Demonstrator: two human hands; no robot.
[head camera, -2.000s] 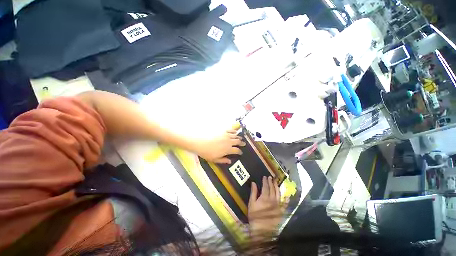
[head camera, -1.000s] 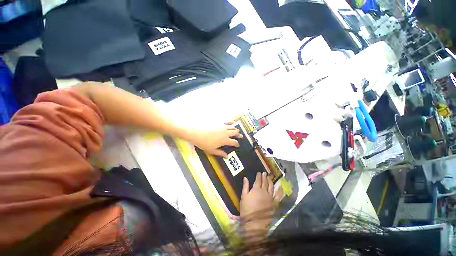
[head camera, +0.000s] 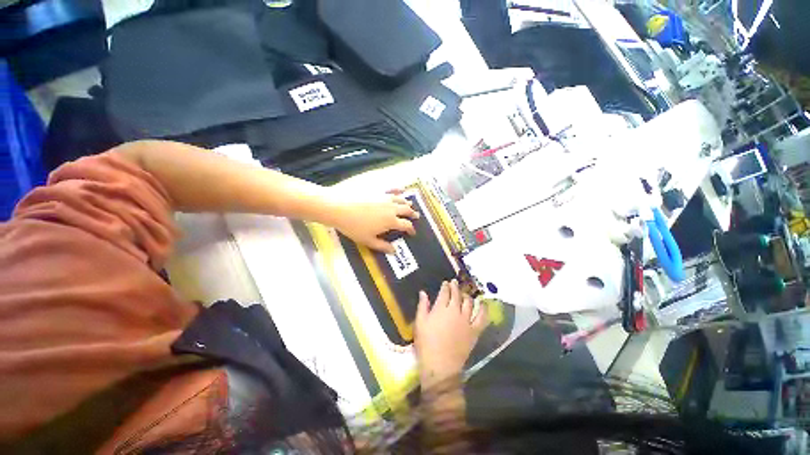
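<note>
A black fabric piece (head camera: 428, 259) lies flat in the yellow-brown clamp frame (head camera: 387, 293), beside the machine head. A white label (head camera: 402, 258) with dark lettering lies on it. My left hand (head camera: 375, 219) rests palm down on the fabric's far left part, fingers spread, fingertips near the label's upper edge. My right hand (head camera: 447, 329) lies on the near right part of the fabric and frame, fingers extended. Neither hand grips anything. Dark hair crosses the bottom and partly hides my right wrist.
The white machine head (head camera: 542, 258) with its red mark is right of the frame. Black panels (head camera: 191, 71), some with white labels, are stacked beyond the bed. Red-black snips (head camera: 632, 289) and a blue loop (head camera: 663, 245) are on the head. A blue bin (head camera: 19, 142) is far left.
The view has shifted, so the machine head appears lower and farther right. The frame, fabric and label have moved away from the yellow bed strip's near end, with both hands still on them.
</note>
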